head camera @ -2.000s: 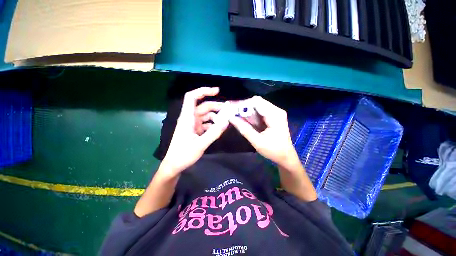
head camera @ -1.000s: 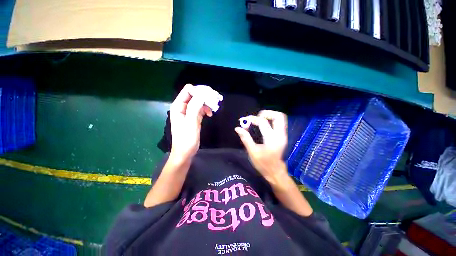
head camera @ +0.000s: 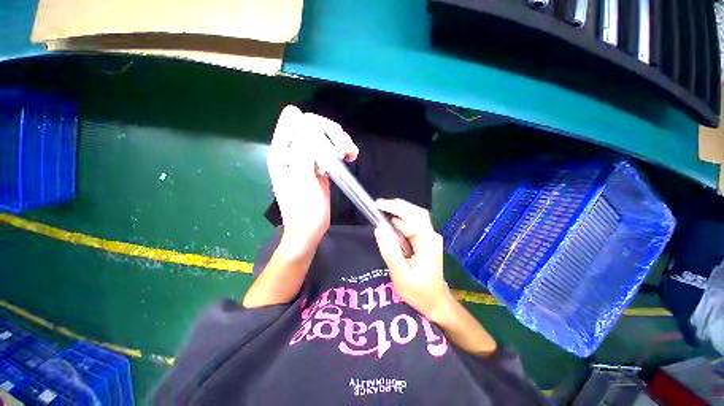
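A silver-grey tube [head camera: 359, 193] lies slanted between my hands over my lap. My left hand [head camera: 302, 162] is at its upper left end, fingers closed around that end; bright glare hides whether a white end piece is there. My right hand [head camera: 414, 258] grips the lower right part of the tube between thumb and fingers. A black slotted tray [head camera: 548, 36] on the bench at the top right holds several silver tubes in its grooves.
Teal-green bench [head camera: 365, 59] runs across the top, with cardboard [head camera: 167, 24] at its left. A film-wrapped blue crate [head camera: 587, 254] stands at the right, blue crates [head camera: 40, 151] at the left and lower left. A person's sleeve [head camera: 708, 305] shows at the right edge.
My hands were apart, the left with white pieces and the right with the tube seen end-on. Now the tube is turned lengthwise and both hands are on it. The view has shifted left.
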